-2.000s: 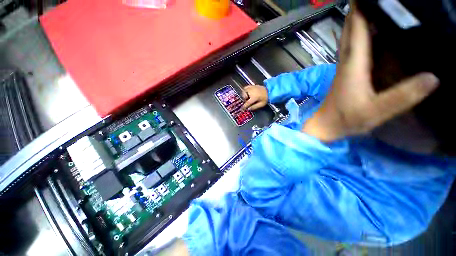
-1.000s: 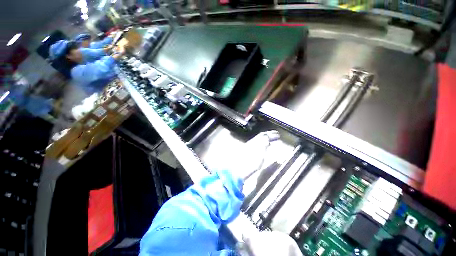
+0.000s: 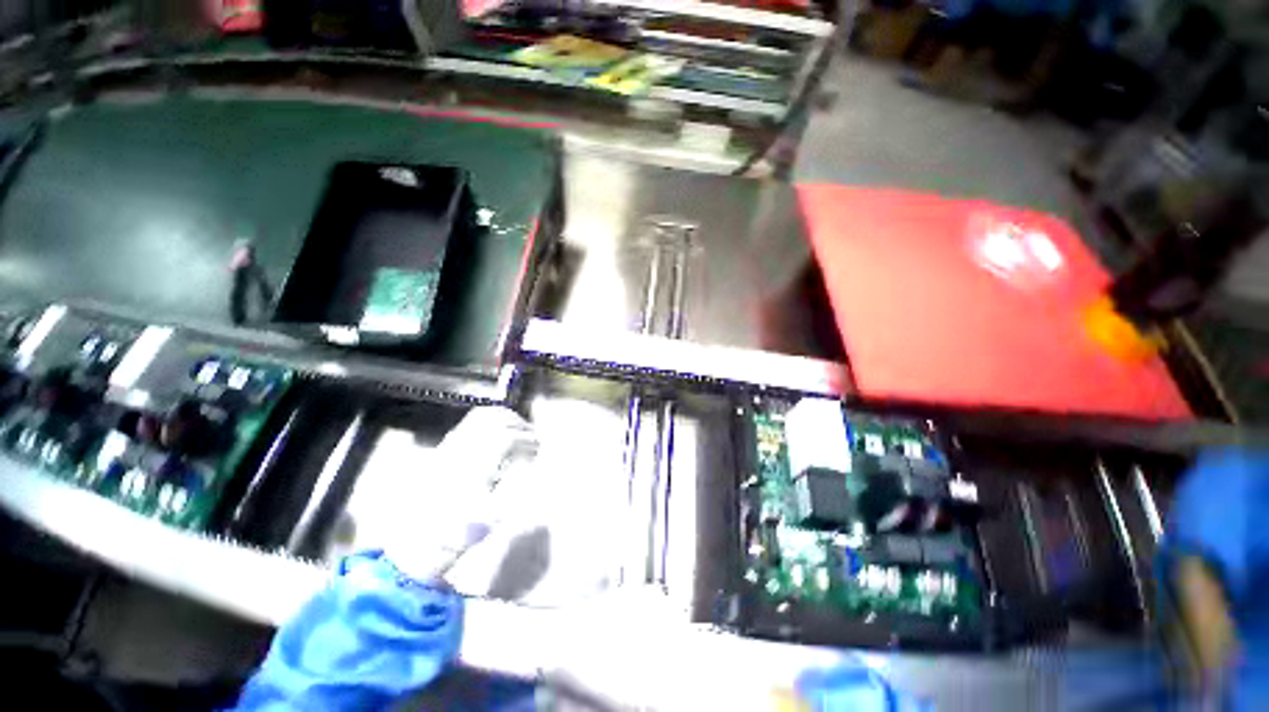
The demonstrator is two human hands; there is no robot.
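My left hand (image 3: 480,480), in a white glove washed out by glare, reaches over the bright metal surface between the conveyor rails. Its fingers look apart and I see nothing in it. A pale shape at the bottom edge may be part of my right hand (image 3: 585,696); it is cut off and blurred. A green circuit board (image 3: 912,577) in a black carrier (image 3: 724,556) lies on the conveyor right of my left hand. It has a white block and dark parts on top. Another populated board (image 3: 209,417) lies on the line at the left.
A black bin (image 3: 309,285) holding a small green board (image 3: 400,301) stands on the green bench (image 3: 139,181), with a dark-handled tool (image 3: 245,282) beside it. A red sheet (image 3: 946,306) lies beyond the rail (image 3: 682,356). A person's blue sleeve and bare hand (image 3: 1205,612) are at the right edge.
The view has swung right since a second ago, bringing the boarded carrier and red sheet further in. My left hand still reaches over the conveyor. The neighbour's sleeve is back at the right.
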